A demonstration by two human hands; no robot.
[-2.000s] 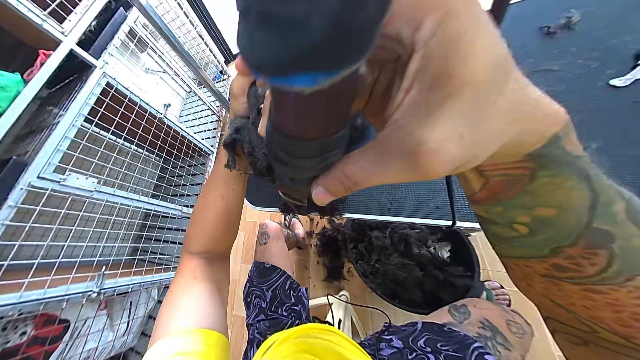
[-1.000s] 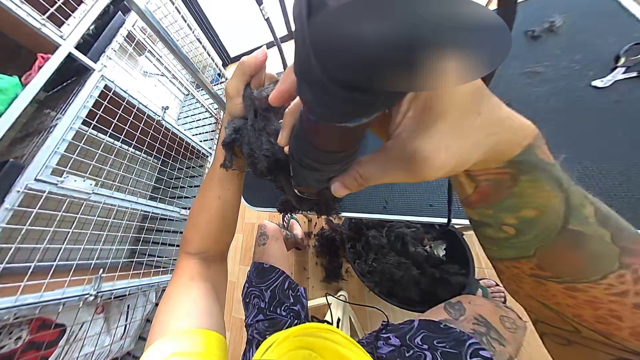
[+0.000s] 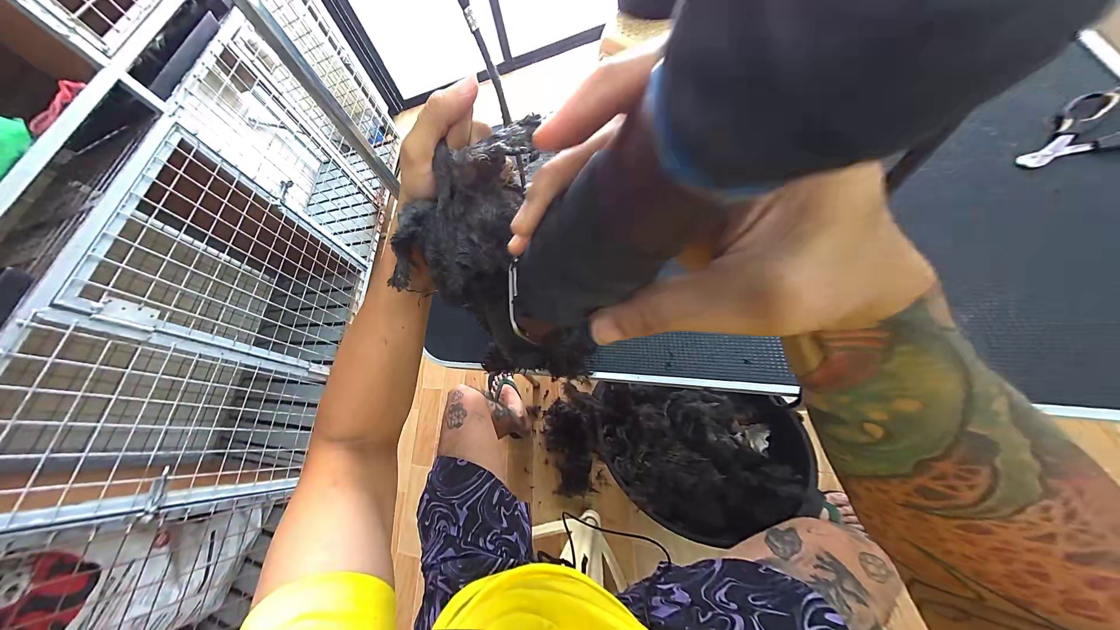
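A small dog with curly black fur (image 3: 464,223) is at the near left edge of the black grooming table (image 3: 682,359). Around the dog's far left side, by its head, my left hand (image 3: 442,127) holds it, partly hidden by fur. A large dark electric clipper (image 3: 612,227) is gripped in my right hand (image 3: 752,280). Its metal-edged end presses into the fur on the dog's near side. Loose dark fur hangs below that end. The clipper's body, close to the camera and blurred, hides much of the dog.
Wire cages (image 3: 201,254) stand along the left. Below the table's edge, a black tub (image 3: 809,455) holds cut fur, and more fur lies on the wooden floor (image 3: 542,472). Scissors (image 3: 1063,144) lie on the table at the right. A black cord (image 3: 626,531) loops near my lap.
The clipper has tilted further to the right in my right hand, and more of the dog shows between my hands than two seconds ago. My left hand has stayed on the dog.
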